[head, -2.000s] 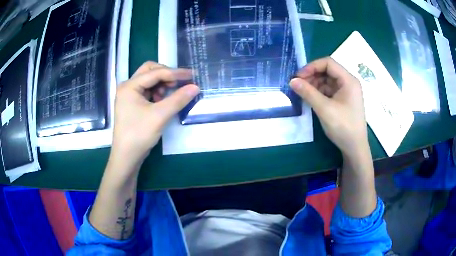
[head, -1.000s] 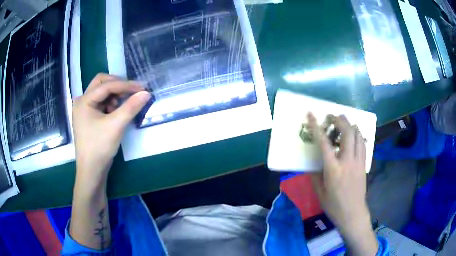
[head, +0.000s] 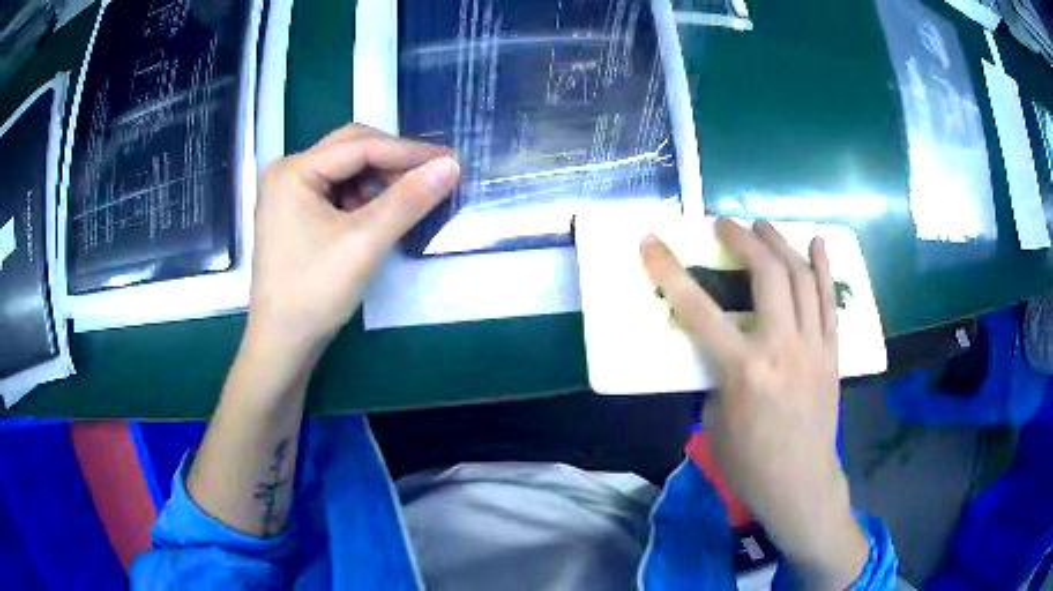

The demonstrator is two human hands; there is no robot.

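A glossy black sheet (head: pixel 531 104) with pale line drawings lies on a white backing sheet (head: pixel 473 289) in front of me. My left hand (head: pixel 335 231) pinches the black sheet's lower left edge between thumb and forefinger. A bright lamp reflection crosses its lower end. My right hand (head: pixel 768 346) is on a white card (head: pixel 641 346) with rounded corners, fingers spread over its face. A dark patch shows between the fingers. The card covers the lower right corner of the black sheet and its backing.
Another black sheet (head: pixel 162 150) on white backing lies to the left, with a third (head: pixel 29 242) at the far left. A clear shiny film (head: pixel 947 150) and a white strip (head: pixel 1016 162) lie on the right of the green tabletop (head: pixel 797 116). The table's edge curves in front of me.
My right hand has left the sheet's right edge and brought the white card from the right over the sheet's lower right corner. My left hand stays at the sheet's left edge.
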